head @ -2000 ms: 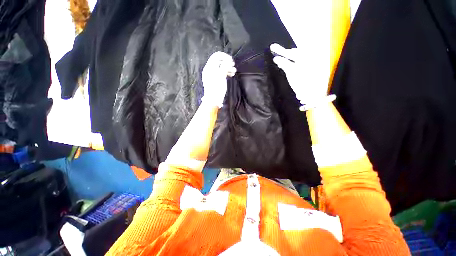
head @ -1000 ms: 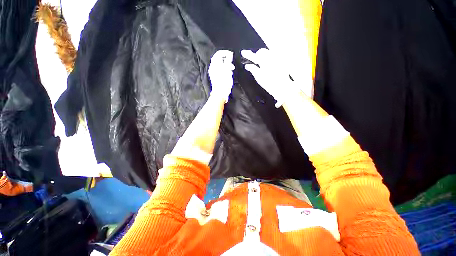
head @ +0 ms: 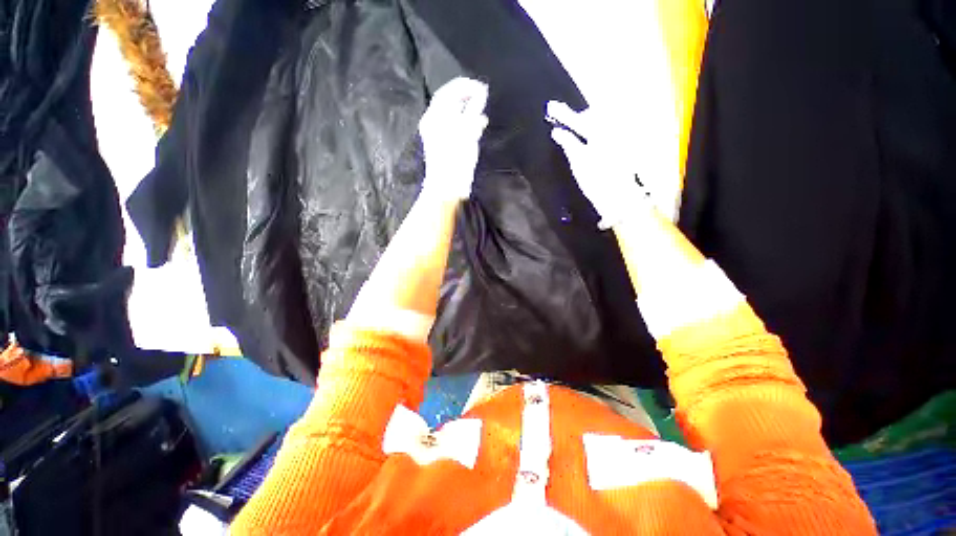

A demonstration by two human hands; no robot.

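Note:
A black coat [head: 346, 178] lies open in front of me, its shiny wrinkled lining facing up and matte cloth around it. My left hand [head: 453, 136], in a white glove, is closed on the coat near its inner front edge; the fingertips are overexposed. My right hand [head: 595, 168], also gloved in white, is over the matte cloth to the right, apart from my left. It holds a small dark tool, probably thread snips [head: 566, 129], between thumb and fingers. Whether the right fingertips touch the cloth is unclear.
The white table [head: 168, 304] with yellow edging shows between garments. A black garment [head: 807, 209] lies at right, dark clothes [head: 52, 209] at left. Brown fur trim [head: 138, 63] is at upper left. Blue crate [head: 907, 492] and dark bag-like items [head: 105, 461] are below.
My hands have moved farther apart than one second ago: the left slightly up and left, the right to the right with the dark tool. The view has shifted slightly.

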